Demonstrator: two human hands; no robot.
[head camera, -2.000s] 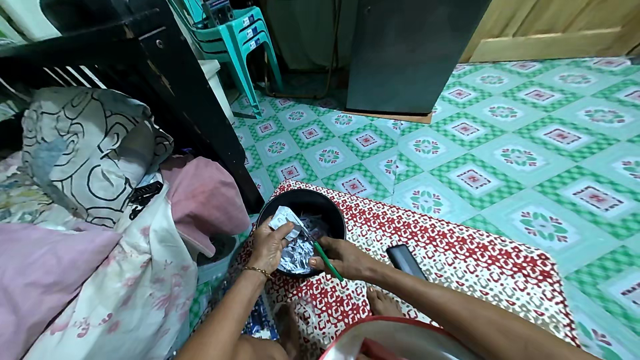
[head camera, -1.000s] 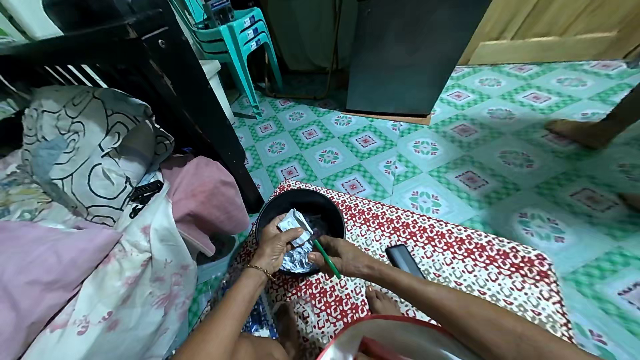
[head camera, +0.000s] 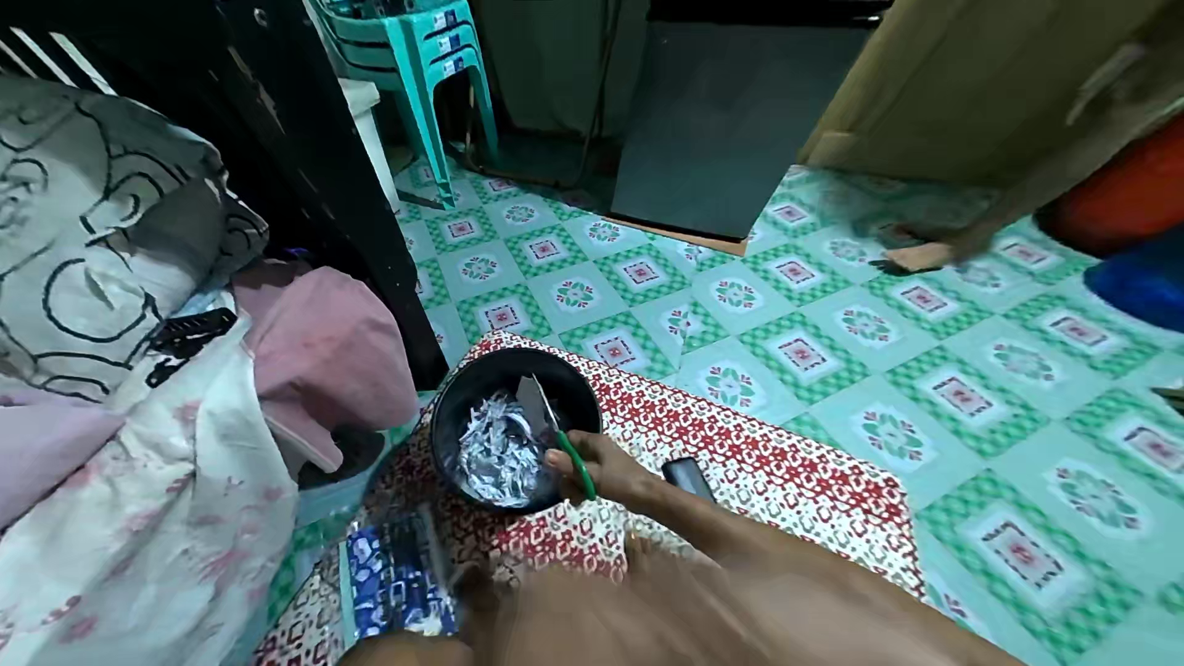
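Note:
My right hand (head camera: 597, 462) holds green-handled scissors (head camera: 575, 462) at the right side of a black bowl (head camera: 449, 462). The scissor blades point up and left over the bowl. A loose heap of shredded silvery material (head camera: 499, 453) lies inside it. The bowl stands on a red-and-white patterned mat (head camera: 786, 453). Below my right forearm is blurred skin, and I cannot pick out my left hand there. A dark oblong object (head camera: 689, 477) lies on the mat beyond the right wrist. A blue-patterned plastic pack (head camera: 398, 573) is at the lower left.
Bedding with a patterned pillow (head camera: 102, 240) and pink cloth (head camera: 324, 351) is on the left, beside a dark wooden frame (head camera: 319, 166). Stacked green plastic stools (head camera: 421, 83) and a dark cabinet (head camera: 721, 120) stand ahead. Another person's blurred leg and foot (head camera: 925, 255) are at the right.
My left hand, which held a silvery sheet over the bowl, has left it, and the sheet no longer shows there. The other person's leg has moved. The view has shifted.

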